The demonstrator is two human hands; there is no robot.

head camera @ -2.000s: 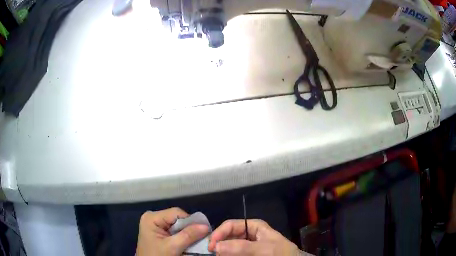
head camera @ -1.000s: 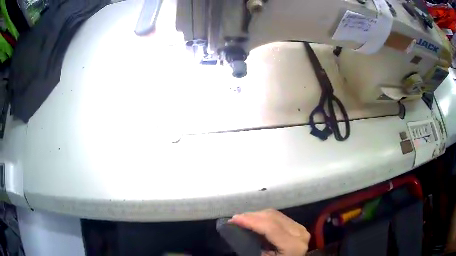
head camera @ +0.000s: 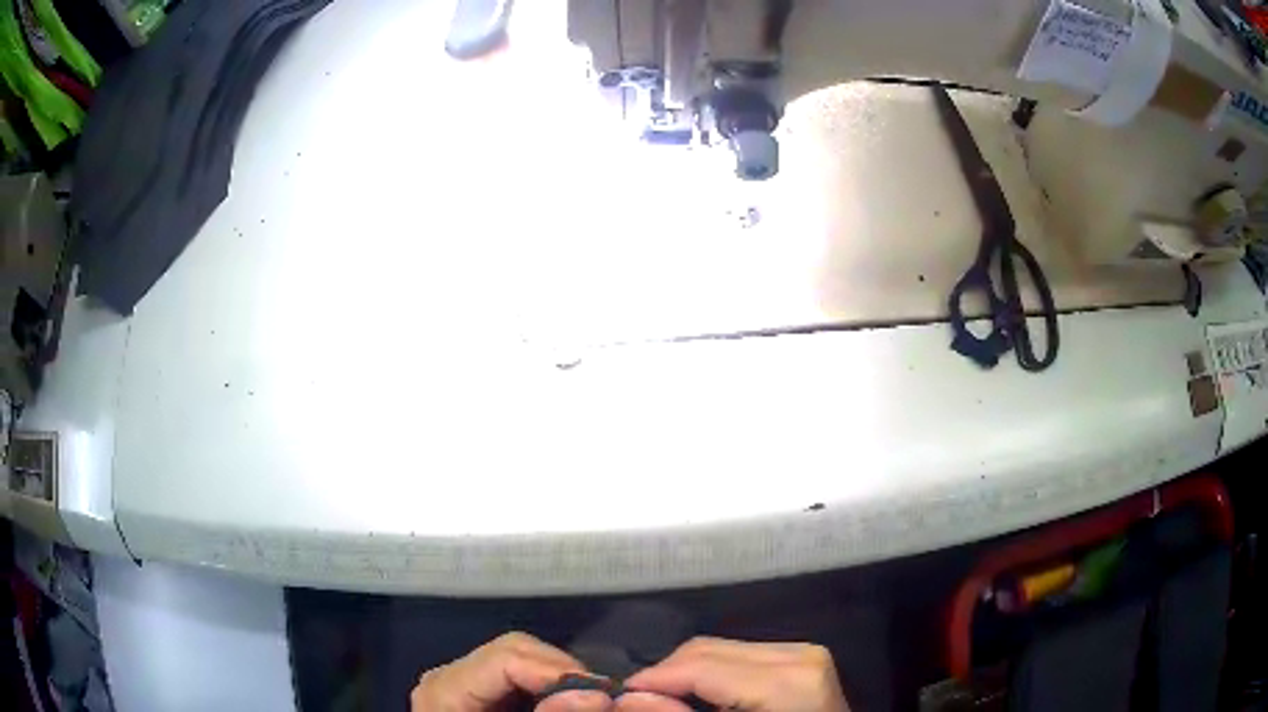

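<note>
My left hand point(head camera: 498, 677) and my right hand point(head camera: 744, 677) are at the bottom of the picture, below the table's front edge and cut off by the picture's rim. Their fingers nearly meet and pinch a small dark fabric piece point(head camera: 584, 683) between them. Most of the piece is hidden by the fingers or blends with the dark cloth behind. The sewing machine's presser foot area point(head camera: 670, 132) stands at the top centre in strong glare, with no cloth seen under it.
Black-handled shears point(head camera: 998, 251) lie under the machine arm. Dark panels point(head camera: 160, 153) are stacked at the table's left. A red basket point(head camera: 962, 612) with dark grey pieces is at the lower right. A white side board point(head camera: 195, 633) is at lower left.
The light grey piece seen between both hands two seconds ago no longer shows; a dark piece is there now. My left hand is back beside my right. The view has shifted.
</note>
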